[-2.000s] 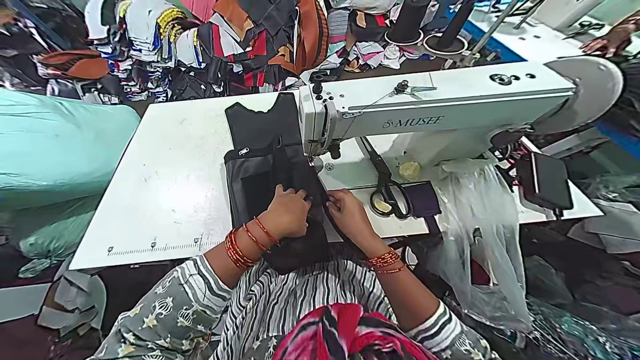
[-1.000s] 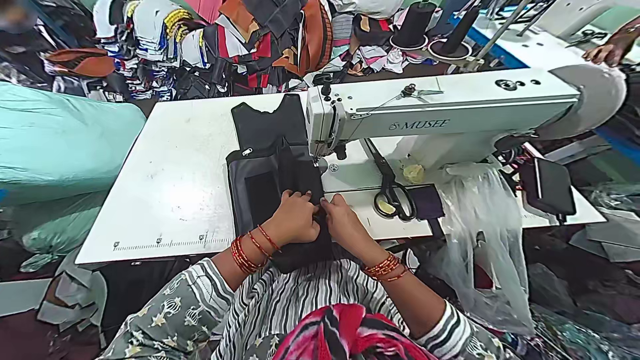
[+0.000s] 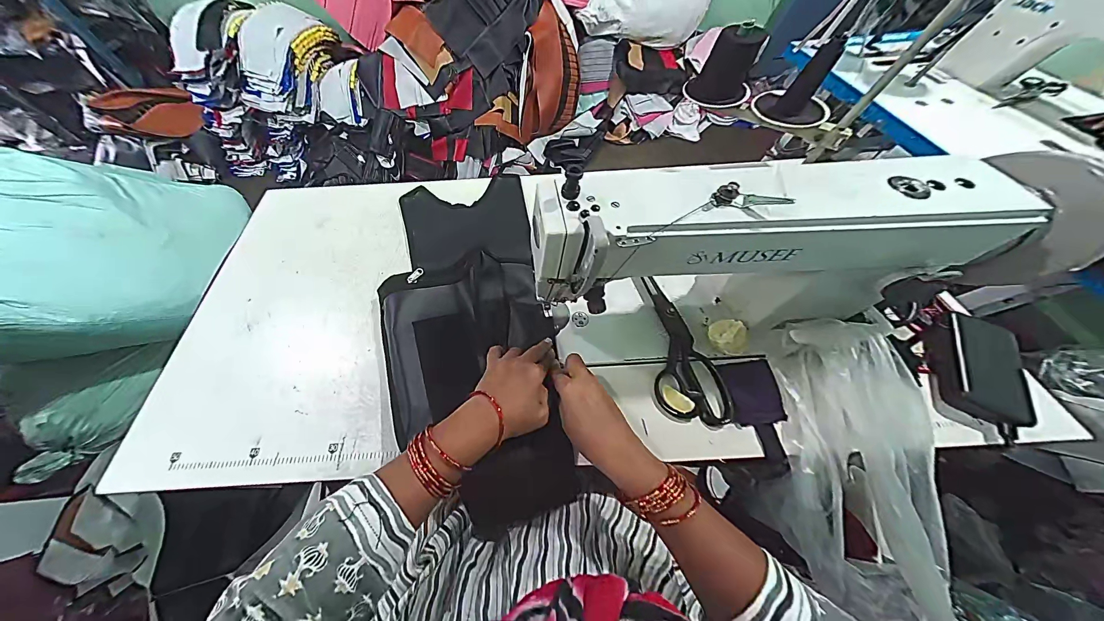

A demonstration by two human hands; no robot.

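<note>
A black fabric bag piece (image 3: pixel 440 345) with a zipper pull lies on the white sewing table, its right edge beneath the needle area of a white sewing machine (image 3: pixel 776 233). My left hand (image 3: pixel 520 388) presses on the fabric and pinches its right edge, just in front of the presser foot. Close beside it, my right hand (image 3: pixel 595 414) grips the same edge between thumb and fingers. The fingertips of both hands nearly meet. Black-handled scissors (image 3: pixel 681 362) rest right of my right hand, under the machine arm.
A dark cloth scrap (image 3: pixel 750 392) and a clear plastic bag (image 3: pixel 854 414) are at the right, near a black box-like device (image 3: pixel 983 371). Mint-green bundles (image 3: pixel 103 259) stand left. Thread cones (image 3: pixel 729 65) and piled fabric pieces are behind the table.
My left hand has moved up and right along the fabric toward the needle area, closer to my right hand. Another person's hand, at the upper right earlier, is out of view.
</note>
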